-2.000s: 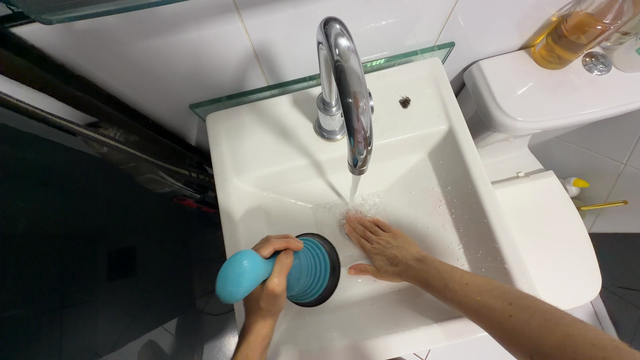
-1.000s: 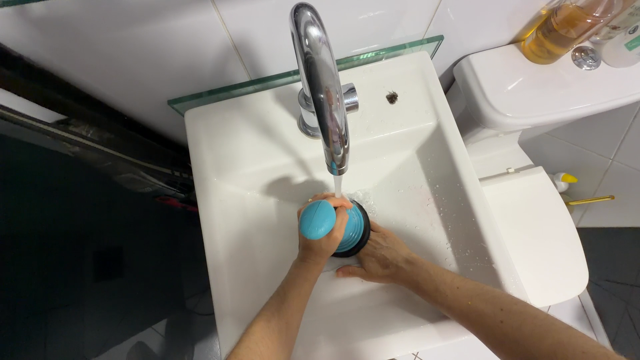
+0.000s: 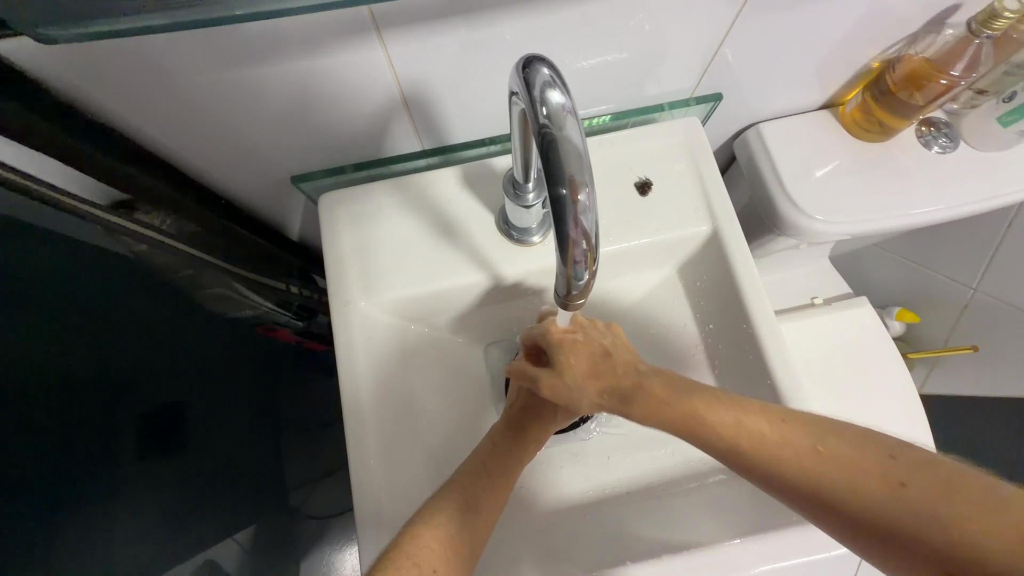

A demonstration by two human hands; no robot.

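Both hands meet in the basin of a white ceramic sink (image 3: 416, 400), under the chrome faucet (image 3: 570, 184), whose water falls onto them. My right hand (image 3: 592, 360) lies over my left hand (image 3: 534, 400), fingers curled around the top of the plunger. Only bits of the plunger's black rubber rim (image 3: 574, 425) show beneath the hands; its blue body and handle are hidden. The left fingers are mostly covered by the right hand. A little water lies around the rim.
A toilet cistern (image 3: 864, 192) at the right carries a bottle of amber liquid (image 3: 900, 96). A glass shelf (image 3: 200, 18) juts out at the upper left. The faucet spout hangs just above my hands. A dark hole (image 3: 643, 186) marks the sink's back ledge.
The plunger, earlier at the basin's left in my left hand, moved right to under the faucet. My right hand, earlier flat in the basin, then beside the rim, is now on top of the plunger.
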